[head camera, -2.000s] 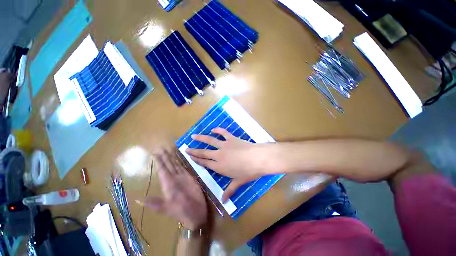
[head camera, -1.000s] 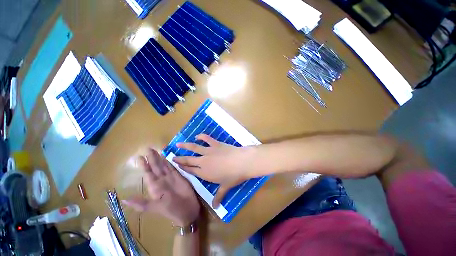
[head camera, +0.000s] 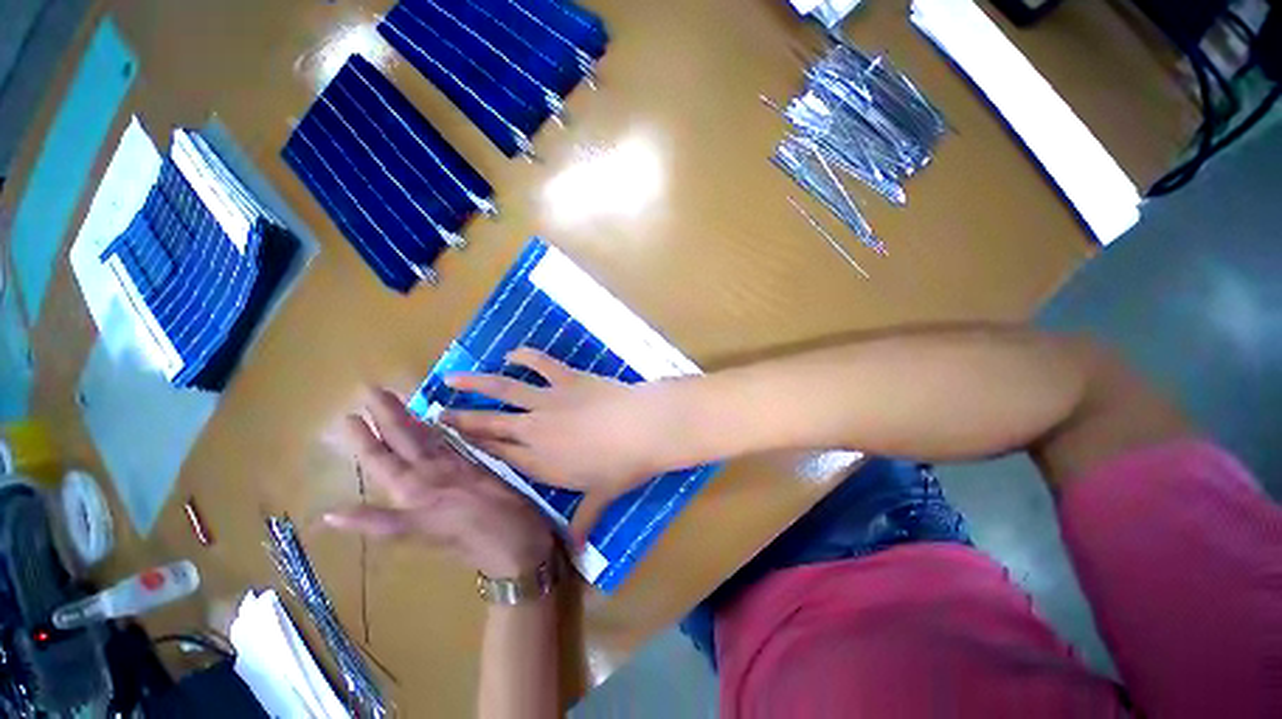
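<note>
A blue solar panel with silvery lines (head camera: 654, 513) lies on the tan tabletop, with a white strip (head camera: 605, 309) along its upper right edge and another white strip (head camera: 541, 502) along its lower left edge. My right hand (head camera: 584, 421) lies flat on the panel with fingers spread, its fingertips by the lower left strip and its thumb lower on the panel. My left hand (head camera: 457, 492) is beside the lower left edge, open, fingers apart and slightly blurred, and hides part of that edge. I cannot tell if it touches the panel.
Two dark blue cell pieces (head camera: 387, 176) (head camera: 492, 63) lie beyond the panel. A blue stack (head camera: 197, 274) is at left. Silver ribbons lie in a pile (head camera: 865, 127) and a bundle (head camera: 324, 611). White strips (head camera: 1033, 120) (head camera: 281, 667), a small bottle (head camera: 134, 593) and a ring (head camera: 87, 520) are around.
The view has shifted, so the table items sit further left and up. My right hand stays on the panel. My left hand stays beside the lower left edge, now lower and closer against it.
</note>
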